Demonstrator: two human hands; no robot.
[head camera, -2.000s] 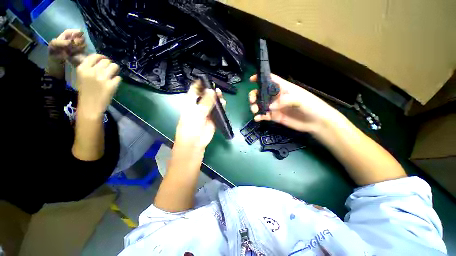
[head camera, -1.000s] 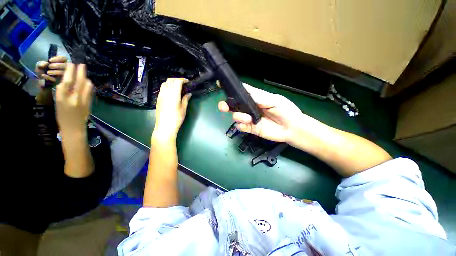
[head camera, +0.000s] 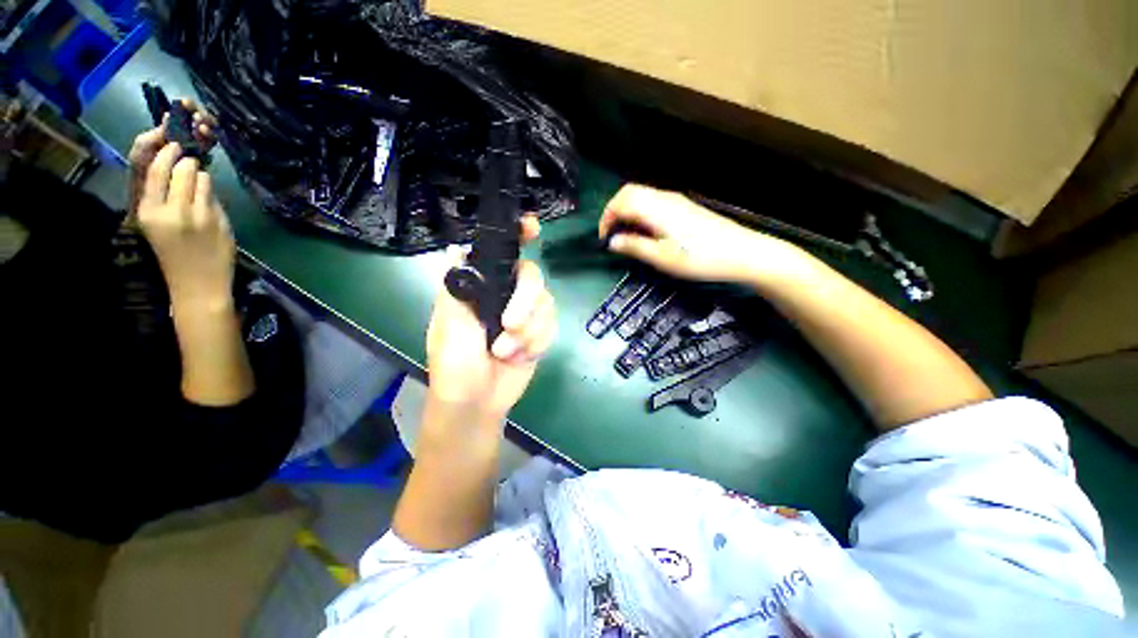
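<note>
My left hand (head camera: 489, 330) is closed round a long black plastic housing (head camera: 502, 199), held upright above the bench, with a round lug at its lower left side. My right hand (head camera: 680, 237) is palm down over the green top with curled fingers. A dark, blurred black part (head camera: 577, 253) sticks out to the left from its fingertips; its shape is unclear. Several black strips (head camera: 649, 334) lie side by side on the green top below my right hand, the nearest one (head camera: 701, 399) with a round lug.
A black plastic bag (head camera: 250, 112) full of loose black parts lies behind my left hand. A large carton (head camera: 861, 87) stands at the back right. A beaded strap (head camera: 901, 264) lies near its foot beside a dark flat slab. A co-worker's hands (head camera: 181, 187) hold black parts at left.
My left hand has moved from the bag's edge towards me and now holds a housing upright. My right hand no longer holds the raised housing and is lower, over the bench. The strips show more fully.
</note>
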